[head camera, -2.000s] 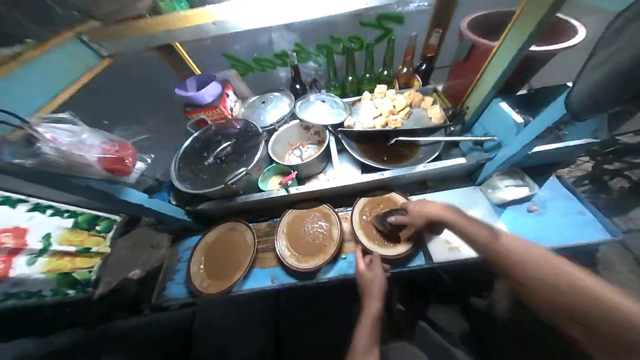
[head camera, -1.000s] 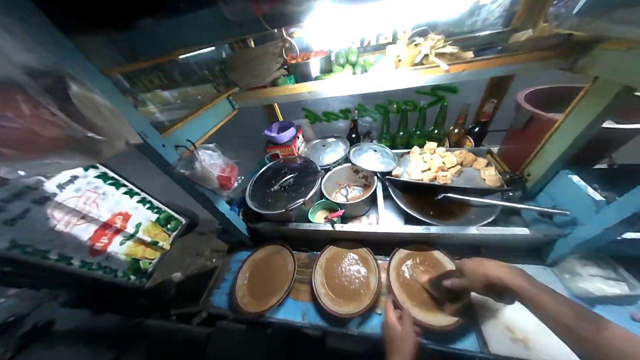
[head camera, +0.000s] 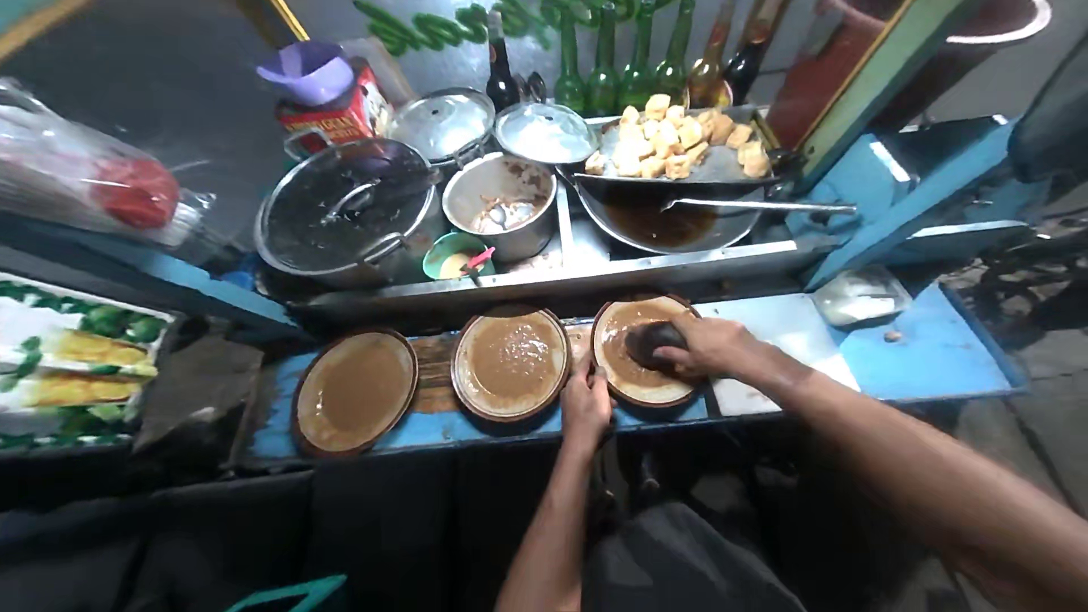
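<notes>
My right hand (head camera: 710, 347) grips a dark pestle (head camera: 653, 343), its end down in brown sauce on the rightmost plate (head camera: 650, 393). The rim of that plate is held by my left hand (head camera: 586, 398) at its lower left side. Just left of my left hand lies a middle plate (head camera: 510, 364) spread with glossy brown sauce. Farther left, a third plate (head camera: 357, 391) carries a smoother layer of similar sauce. All three rest on a blue and wooden ledge.
Behind the ledge stand a lidded pot (head camera: 348, 208), an open pot (head camera: 501, 200), a green cup (head camera: 455, 255) and a wok of dark liquid (head camera: 663, 225) under a tray of fried tofu (head camera: 671, 140). A white board (head camera: 782, 340) and a plastic container (head camera: 860, 297) lie to the right.
The view has tilted up and back down. The pestle has shifted about within the rightmost plate, while my left hand has stayed at its rim.
</notes>
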